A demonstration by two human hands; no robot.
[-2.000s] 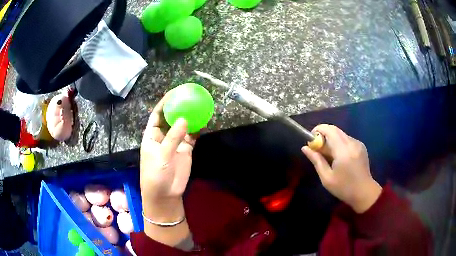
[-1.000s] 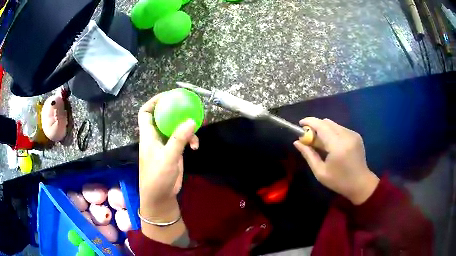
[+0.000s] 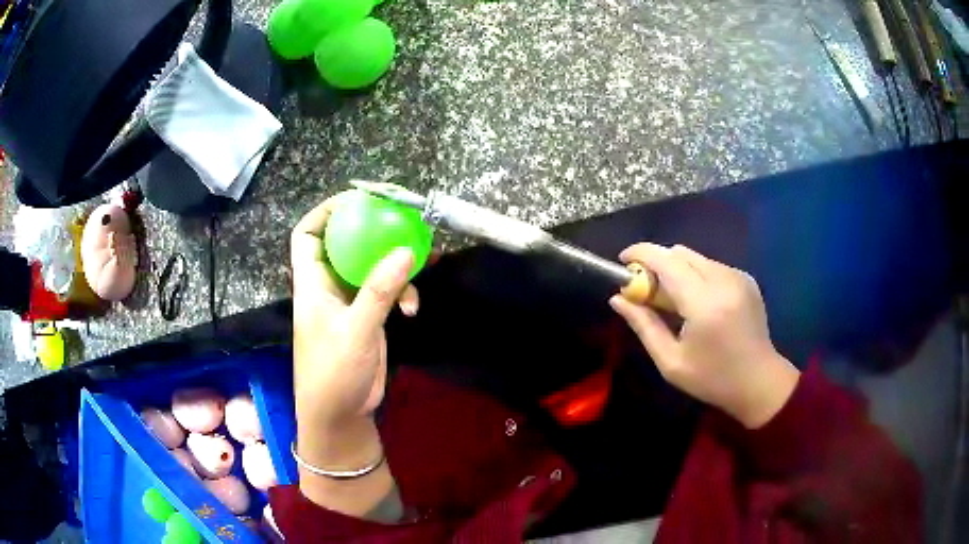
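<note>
My left hand [image 3: 345,340] holds a smooth green ball [image 3: 372,242] near the bench's front edge, with the thumb on its near side. My right hand [image 3: 707,329] grips the pale wooden handle of a long metal-shafted tool [image 3: 494,226]. The tool points left, and its narrow tip lies over the upper part of the ball. Whether the tip touches the ball's surface cannot be told for certain. Several more green balls [image 3: 356,51] lie on the bench at the upper left.
The speckled bench [image 3: 595,106] has a black headband-like object [image 3: 80,96] with a white cloth [image 3: 213,122], a pink toy figure [image 3: 108,253] and a dark loop [image 3: 171,285] at left. Spare tools [image 3: 878,32] lie at upper right. A blue bin [image 3: 133,446] holds pink parts [image 3: 199,410] and green balls.
My right hand and the tool have moved left, bringing the tip over the ball. My left hand has shifted slightly left with the ball. The bench things also sit further left and higher in view.
</note>
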